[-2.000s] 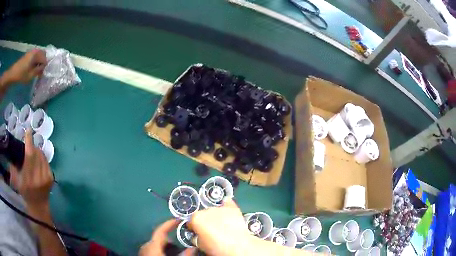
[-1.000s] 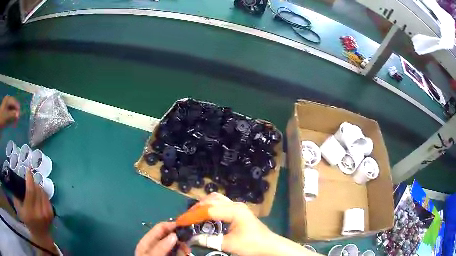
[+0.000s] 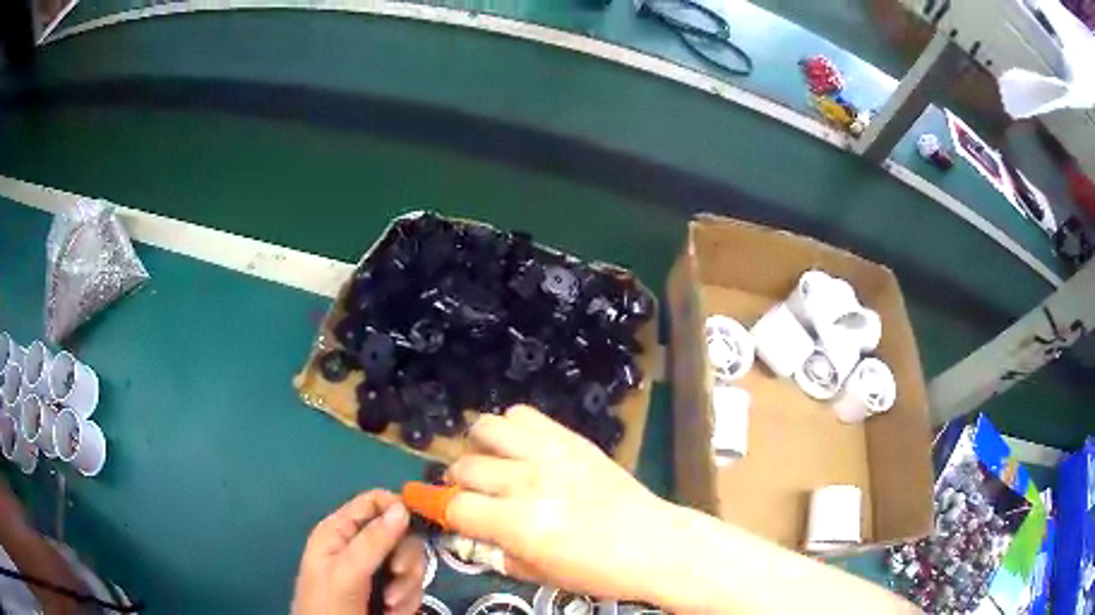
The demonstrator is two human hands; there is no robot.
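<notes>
My left hand (image 3: 351,555) is at the bottom centre, fingers bent around a small dark part (image 3: 381,589), mostly hidden. My right hand (image 3: 528,487) reaches in from the lower right, closed on a bright orange grip (image 3: 429,502), apparently a tool handle; its tip is not visible. The fingertips of both hands nearly meet. White round housings (image 3: 500,604) stand below the hands, partly covered and cut off by the bottom edge. A shallow cardboard tray (image 3: 322,394) heaped with black round parts (image 3: 480,324) lies just beyond my hands.
An open cardboard box (image 3: 793,463) with loose white housings is right of the tray. Motors (image 3: 955,547) lie on printed sheets beside a blue bin (image 3: 1072,529). A pale post (image 3: 1021,360) stands right. Left are a neighbour's arm, housings (image 3: 75,384) and a bag (image 3: 90,270).
The orange grip came into view, then moved slightly left and up. Both hands moved slightly left and up in the last second. The neighbour's hands left view. The whole view shifted.
</notes>
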